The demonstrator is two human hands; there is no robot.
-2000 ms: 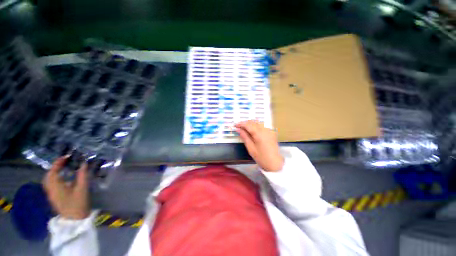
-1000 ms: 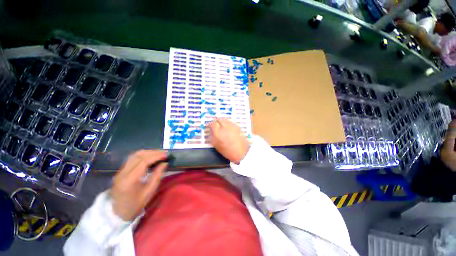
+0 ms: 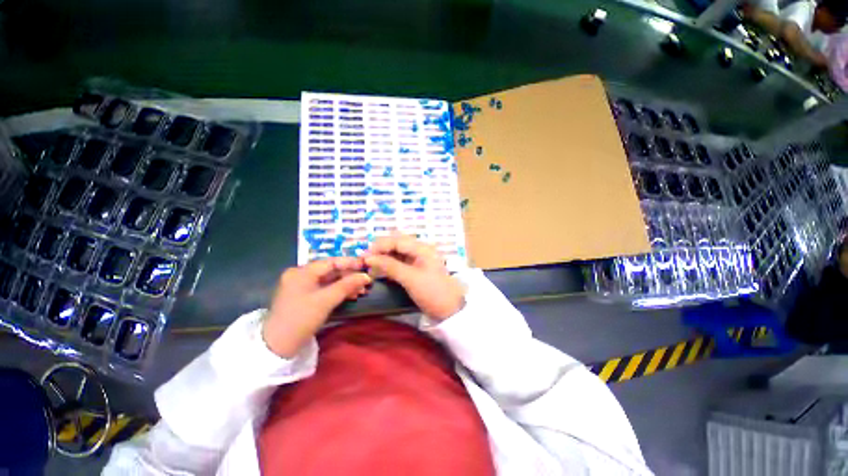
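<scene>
My left hand and my right hand meet fingertip to fingertip at the near edge of the white adhesive sheet. My left hand holds a small dark watch housing, mostly hidden by the fingers. My right thumb and forefinger are pinched together against it; whether they hold an adhesive piece is too small to tell. The sheet has columns of short dark bars. Blue pieces are scattered over its lower left and upper right.
A blister tray with dark housings lies at left. A cardboard sheet with a few blue pieces lies right of the white sheet. More blister trays lie beyond it. A blue stool is at lower left. Another person's arm shows at top right.
My left hand has come from the left tray with a dark housing and moved right to meet my right hand. My right hand has moved slightly from the sheet toward the near edge.
</scene>
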